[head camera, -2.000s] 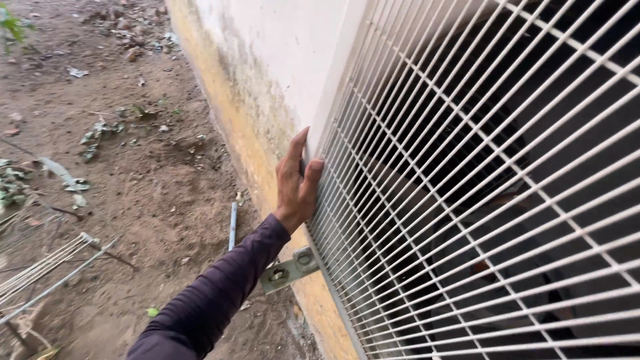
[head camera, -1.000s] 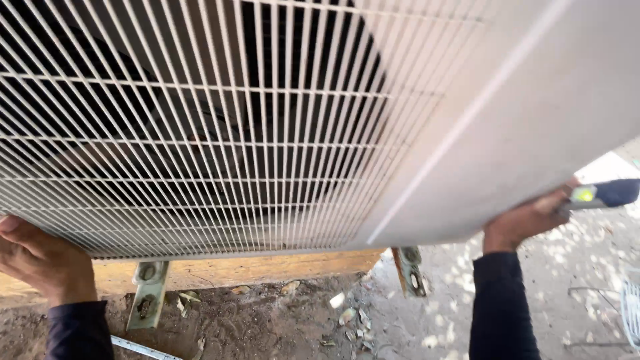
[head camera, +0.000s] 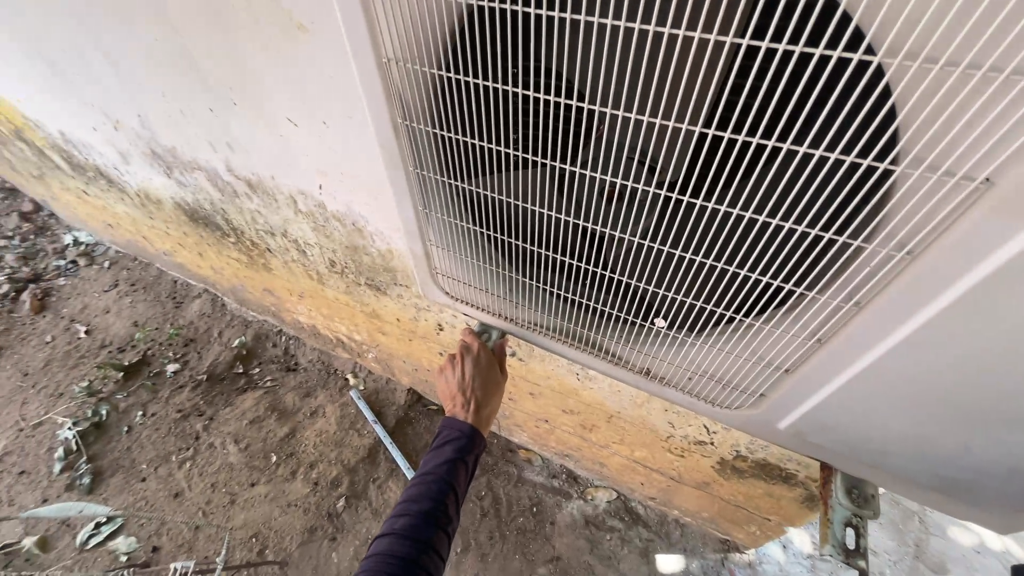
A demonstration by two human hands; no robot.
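The white outdoor unit of an air conditioner [head camera: 920, 320] fills the upper right, its fan behind a wire grille [head camera: 640, 184]. Beneath its lower edge, my left hand [head camera: 472, 380], in a dark sleeve, grips the end of a metal mounting bracket [head camera: 490, 332]; the fingers cover most of it. A second, rusty metal bracket [head camera: 850, 512] shows under the unit at the lower right. My right hand is out of view.
A stained white and yellow wall [head camera: 264, 232] runs behind the unit. On the bare soil [head camera: 240, 448] lie a thin metal strip [head camera: 382, 434], dry leaves [head camera: 76, 444] and twigs.
My left hand has gone from the unit's edge to the bracket below it. One second ago my right hand was at the unit's lower right with a blue-grey object; it has left the view.
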